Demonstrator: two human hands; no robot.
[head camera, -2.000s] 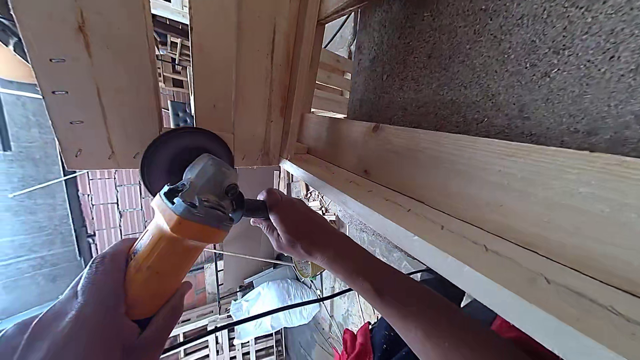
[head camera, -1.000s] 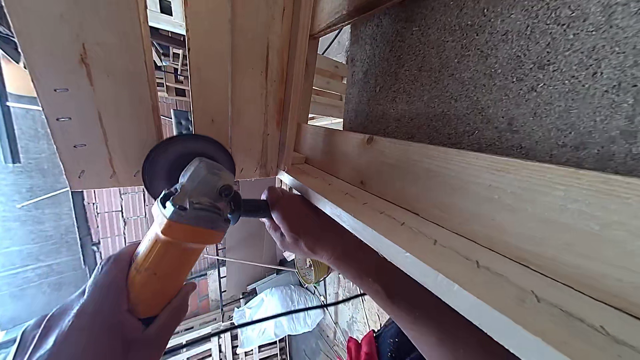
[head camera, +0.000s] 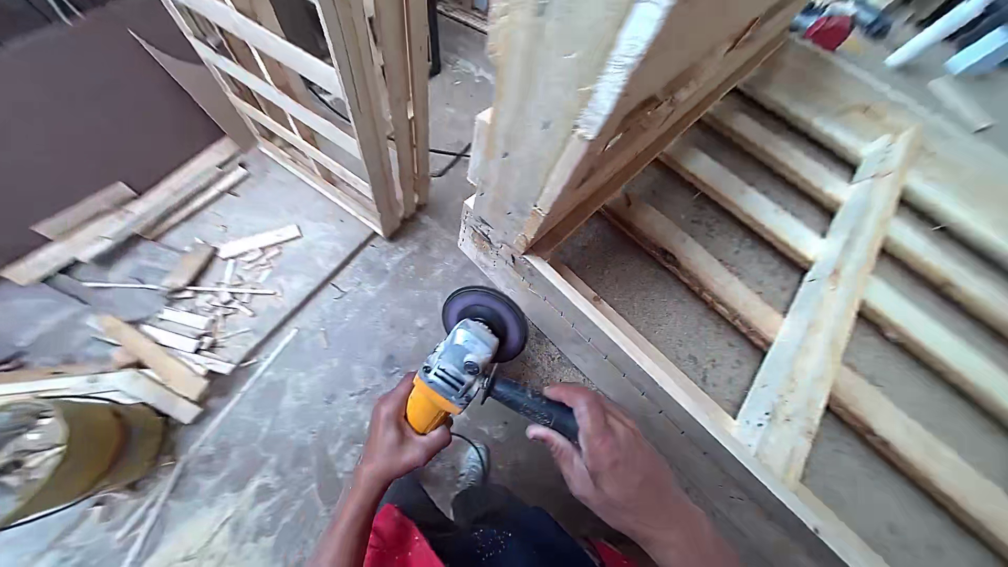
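An orange angle grinder (head camera: 453, 374) with a grey metal head is held between my two hands above the concrete floor. My left hand (head camera: 402, 441) wraps around its orange body. The black side handle (head camera: 535, 405) is in the grip of my right hand (head camera: 610, 457), its fingers curled over the end. At the front of the tool, the dark round disc (head camera: 486, 321) is close to the lower rail of a wooden frame (head camera: 598, 339); whether they touch I cannot tell. A row of dark marks runs along that rail.
Slatted wooden frames (head camera: 307, 118) stand at the upper left. Wood offcuts (head camera: 189, 331) litter the floor left of me, near a yellowish bucket (head camera: 102, 449). An upright wooden panel (head camera: 543, 118) rises ahead. Slats with a crosspiece (head camera: 827, 299) extend on the right. A cable lies behind the panel.
The view has swung strongly, now showing the floor and my legs. Both hands still hold the grinder, which earlier was in front of upright boards and now is beside the low rail.
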